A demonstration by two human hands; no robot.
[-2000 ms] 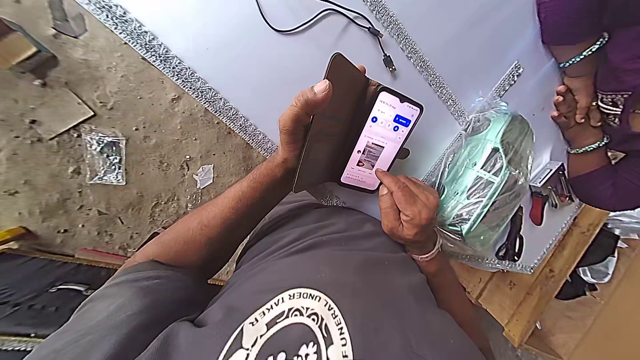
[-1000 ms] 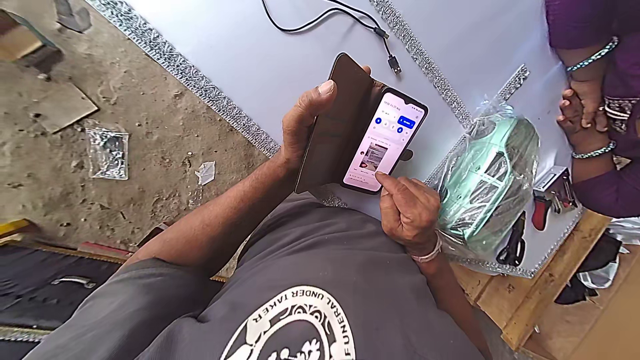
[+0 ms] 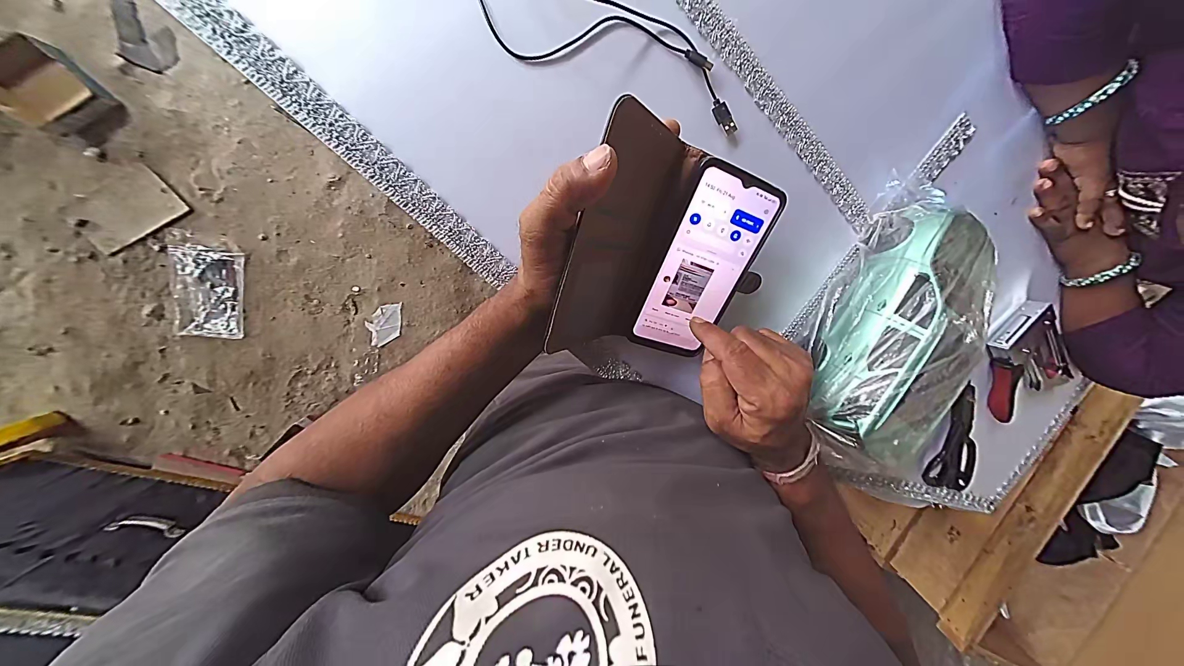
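Observation:
My left hand (image 3: 560,217) grips a smartphone (image 3: 708,264) in a dark brown flip case (image 3: 620,222), with the thumb over the opened cover. The phone's screen is lit and bears writing and a small picture. The index fingertip of my right hand (image 3: 754,388) is at the lower part of the screen, the other fingers curled and holding nothing. Right of that hand lies a mint-green plastic object (image 3: 902,324) wrapped in clear plastic. Black-handled scissors (image 3: 953,444) and a red-handled tool (image 3: 1004,388) lie beyond it.
A white-covered table (image 3: 416,83) edged with silver glitter trim holds a black USB cable (image 3: 592,28). Another person's clasped hands (image 3: 1082,194) are at the right. A wooden pallet (image 3: 999,527) stands at lower right. An open box (image 3: 46,83) and plastic scraps lie on the dirt floor.

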